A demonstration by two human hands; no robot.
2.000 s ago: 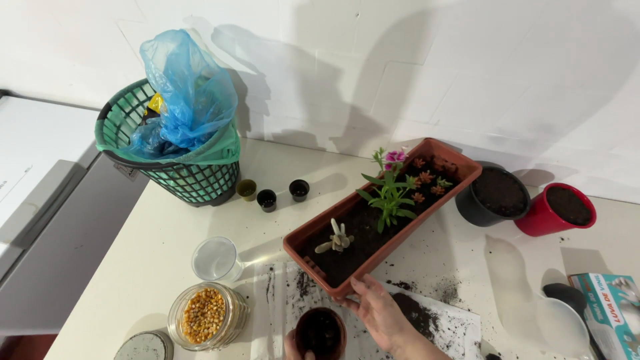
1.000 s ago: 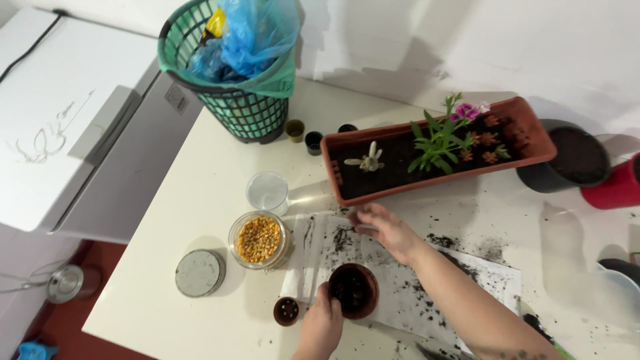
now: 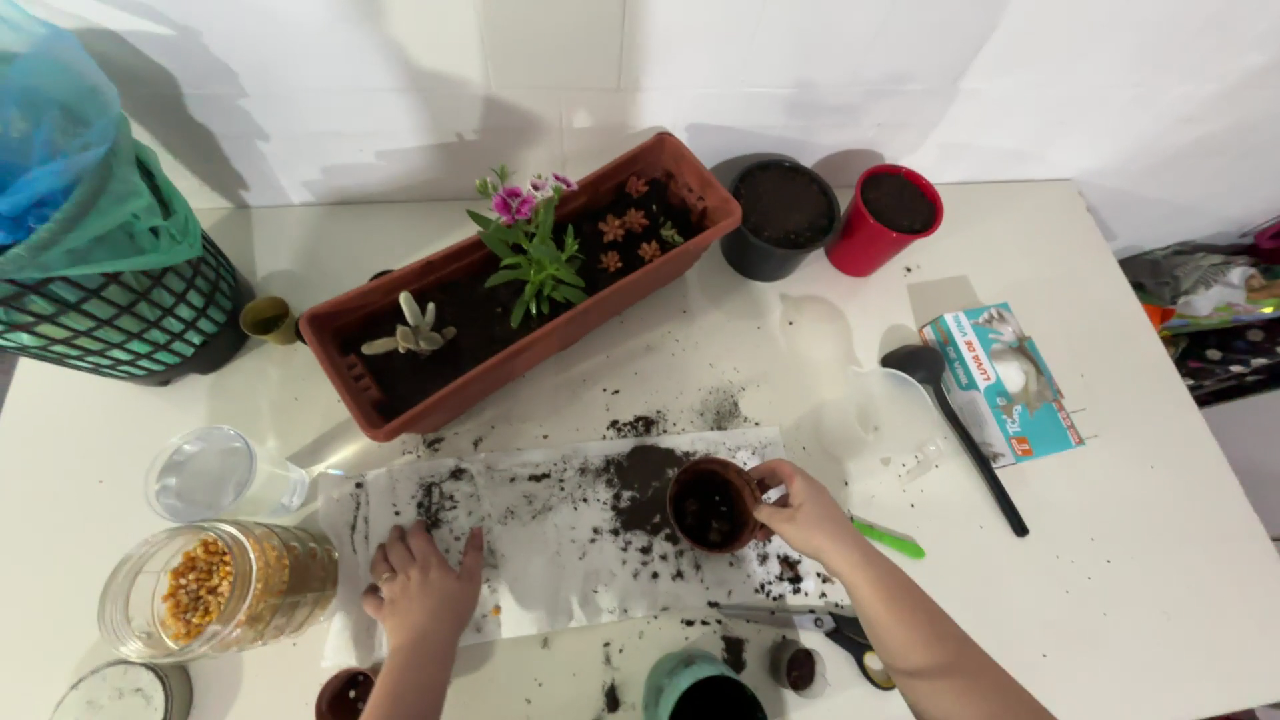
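Note:
My right hand (image 3: pixel 795 505) grips the rim of a small brown plant pot (image 3: pixel 712 505), tilted above the soil-strewn white paper (image 3: pixel 560 600); dark soil shows inside it. My left hand (image 3: pixel 425 585) rests on the paper's left part with its fingers spread, holding nothing. Behind them stands a long terracotta-coloured planter (image 3: pixel 520 365) of soil with a pale succulent (image 3: pixel 410 335), a pink-flowered plant (image 3: pixel 535 265) and small reddish succulents (image 3: pixel 625 225). A pile of loose dark soil (image 3: pixel 640 485) lies on the paper left of the pot.
At left are a mesh basket (image 3: pixel 110 320), a clear cup (image 3: pixel 215 475) and a corn-kernel jar (image 3: pixel 230 590). Black (image 3: pixel 775 250) and red (image 3: pixel 865 235) soil-filled pots stand behind. At right lie a black spoon (image 3: pixel 965 430), a glove box (image 3: pixel 1005 385) and scissors (image 3: pixel 830 625). A teal container (image 3: pixel 690 680) is in front.
The small brown pot has moved right and is now in my right hand. My left hand has let go of it and lies on the paper. The view has shifted right.

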